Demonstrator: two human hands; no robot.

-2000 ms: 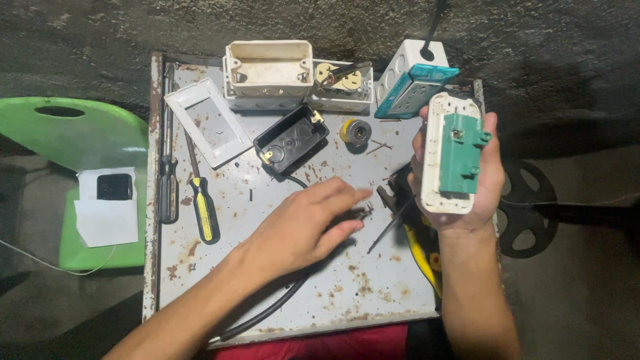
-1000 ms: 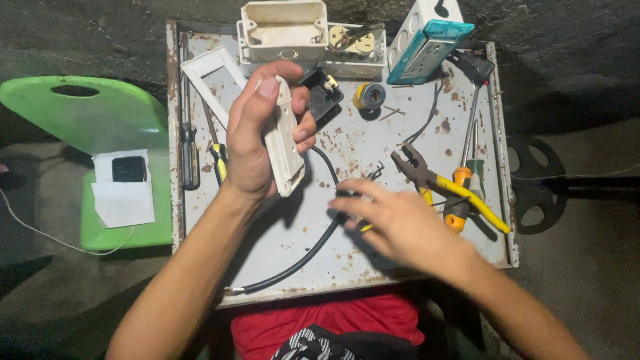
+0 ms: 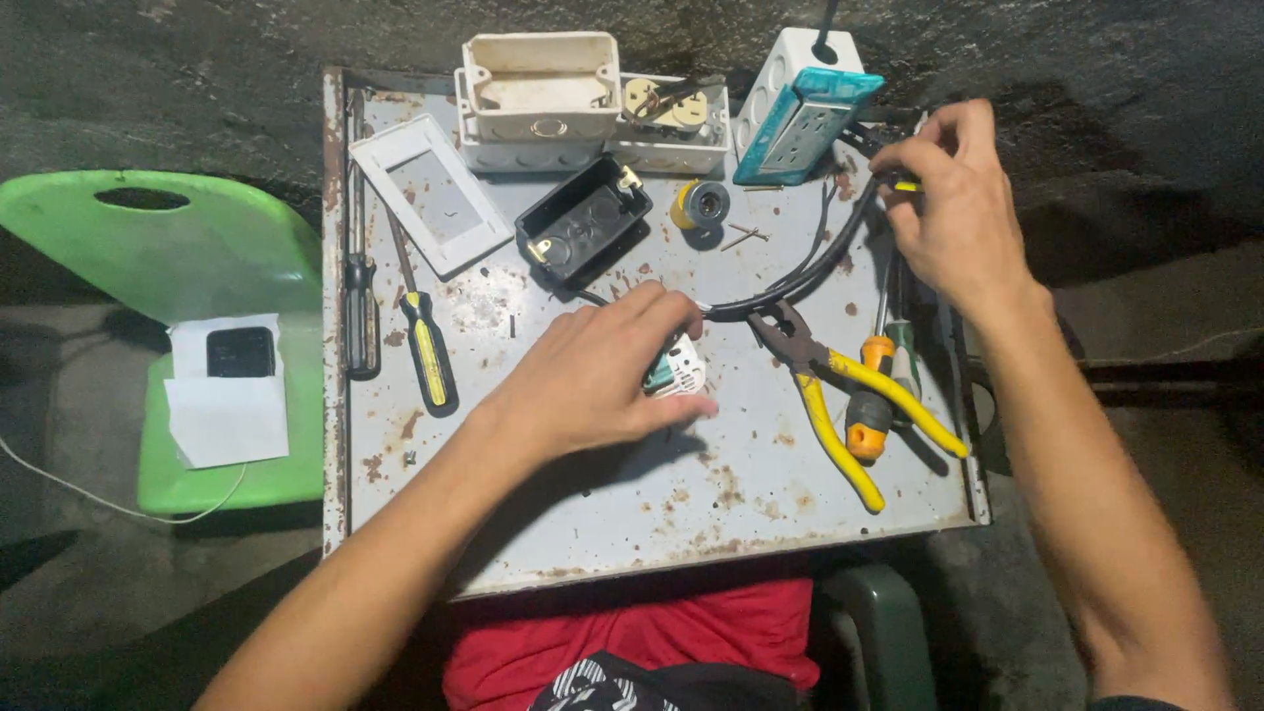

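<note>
My left hand point(image 3: 602, 370) is closed around a white and green wiring device point(image 3: 677, 369) over the middle of the metal table point(image 3: 642, 523); the palm hides most of it. At the upper right, my right hand point(image 3: 953, 202) grips a black cable point(image 3: 820, 267) that curves back toward the left hand. A black electrical box point(image 3: 585, 222) lies behind the left hand, beside a roll of tape point(image 3: 703, 204). Pliers with yellow handles point(image 3: 839, 390) rest between the hands. Next to them are an orange and black screwdriver point(image 3: 871, 405) and a green-handled tool point(image 3: 901, 346).
White utility boxes point(image 3: 538, 89), one with a cream outlet point(image 3: 667, 104), line the back edge. A teal-framed outlet box point(image 3: 810, 114) stands at back right. Left are a white cover frame point(image 3: 434, 197) and screwdrivers point(image 3: 429, 355). A green chair point(image 3: 227, 227) holds a dark phone point(image 3: 240, 353).
My left hand has come down toward the table's middle. My right hand has moved to the upper right and taken hold of the black cable, which earlier lay curved across the table's front left.
</note>
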